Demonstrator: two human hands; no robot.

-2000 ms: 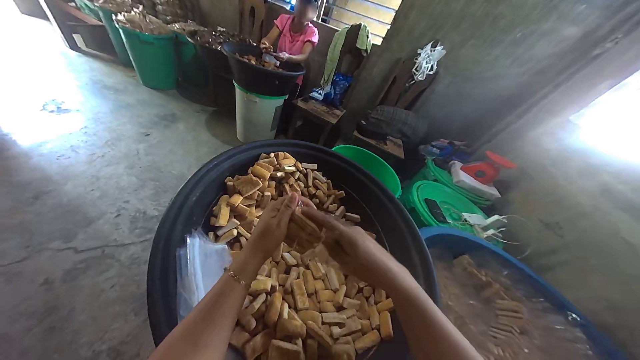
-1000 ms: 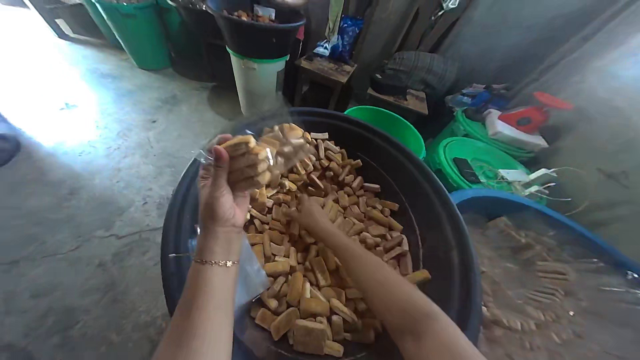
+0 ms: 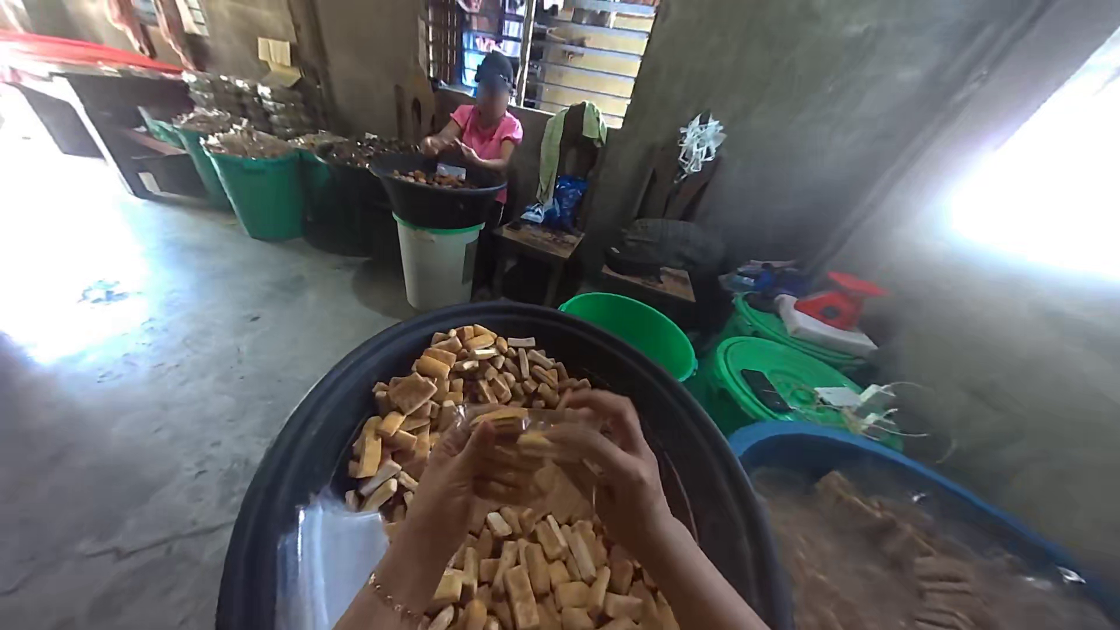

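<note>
A large black tub (image 3: 289, 437) holds many brown baked biscuit pieces (image 3: 521, 595). Above them, my left hand (image 3: 468, 477) grips a clear plastic bag (image 3: 512, 429) with several pieces inside. My right hand (image 3: 617, 455) is at the bag's right end, its fingers bent and blurred; whether they pinch the plastic is unclear. A stack of flat clear plastic bags (image 3: 332, 560) lies at the tub's left side, beside my left forearm.
Right of the tub are a green basin (image 3: 634, 332), a green lid (image 3: 770, 376) bearing a dark phone-like object, a red scale (image 3: 840, 302), and a blue tub (image 3: 875, 437) of wrapped goods. Across the floor, a person (image 3: 486, 131) works over another black basin (image 3: 437, 197).
One second ago my right hand was down among the pieces; it is now up at the bag. My left hand has brought the bag over the tub's middle. The view has tilted up.
</note>
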